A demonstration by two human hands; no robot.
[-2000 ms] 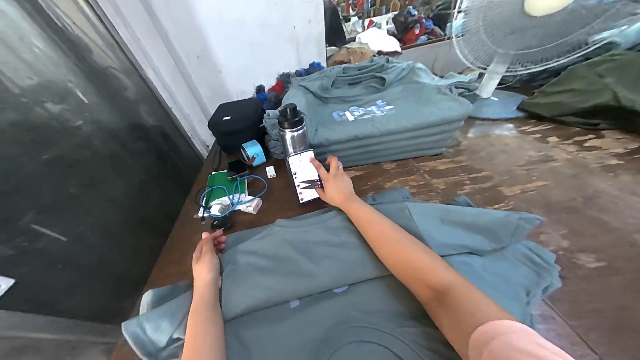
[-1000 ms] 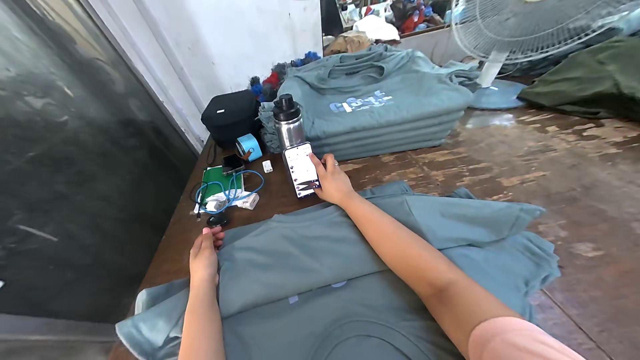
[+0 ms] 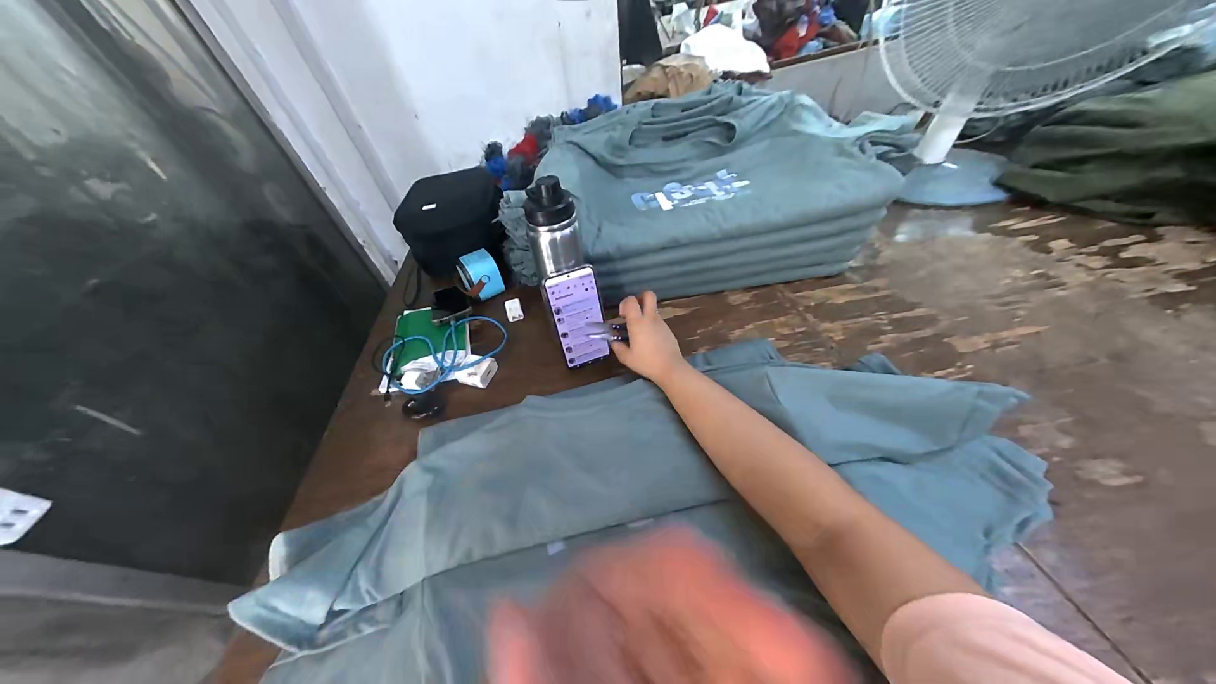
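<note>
My right hand is beside a smartphone with a lit screen, which leans upright against a steel bottle with a black lid. A small metal tool, perhaps thread snips, is held in that hand, its tip over the screen. Blurred and close to the camera, my left hand is above grey-green T-shirts spread on the wooden table; its fingers cannot be made out. My right forearm crosses the shirts.
A folded stack of like shirts stands behind the bottle. To the left are a black case, a blue roll-shaped item, a green card and a blue cable. A white fan and dark green cloth are at back right.
My left hand has left the far left edge of the shirts and come towards the camera, over the lower middle. My right hand has moved from the phone's upper edge to its right side.
</note>
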